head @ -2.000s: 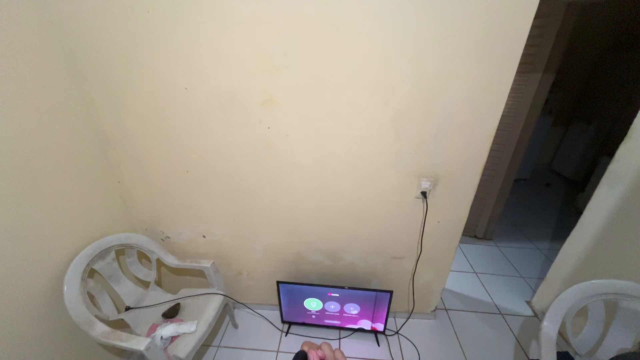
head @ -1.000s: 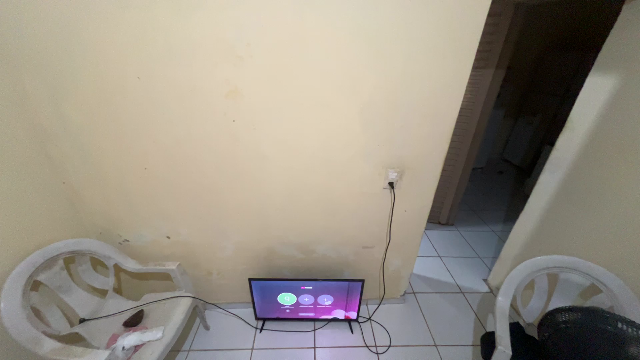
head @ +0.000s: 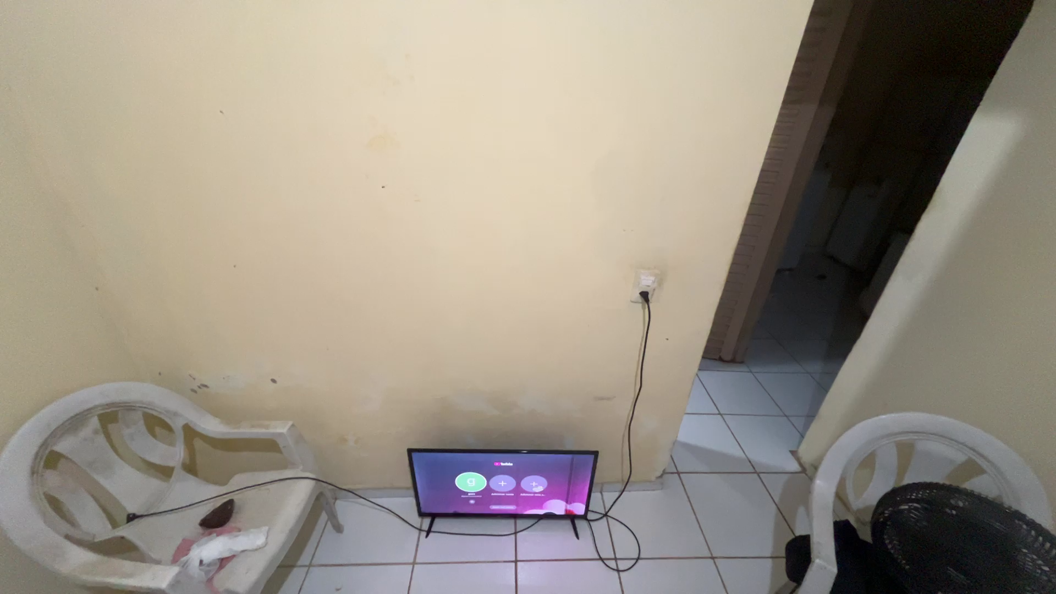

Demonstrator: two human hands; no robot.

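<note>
Neither my left hand nor my right hand is in the picture. A flat-screen television stands on two thin legs on the tiled floor, against the wall, with its screen lit. From beside it a black power cord rises to a wall outlet, where its plug sits. Another black cable runs from the television to the seat of the left chair. On that white plastic chair lie a dark brown object and a crumpled white and pink cloth.
At the lower right, a black fan stands in front of or on a second white plastic chair, beside dark fabric. A doorway with a brown frame opens onto a dark room. A cord loop lies on the floor tiles.
Fingers seen at the bottom edge two seconds ago have left the view. The view has shifted to the right, so more of the fan and right chair shows.
</note>
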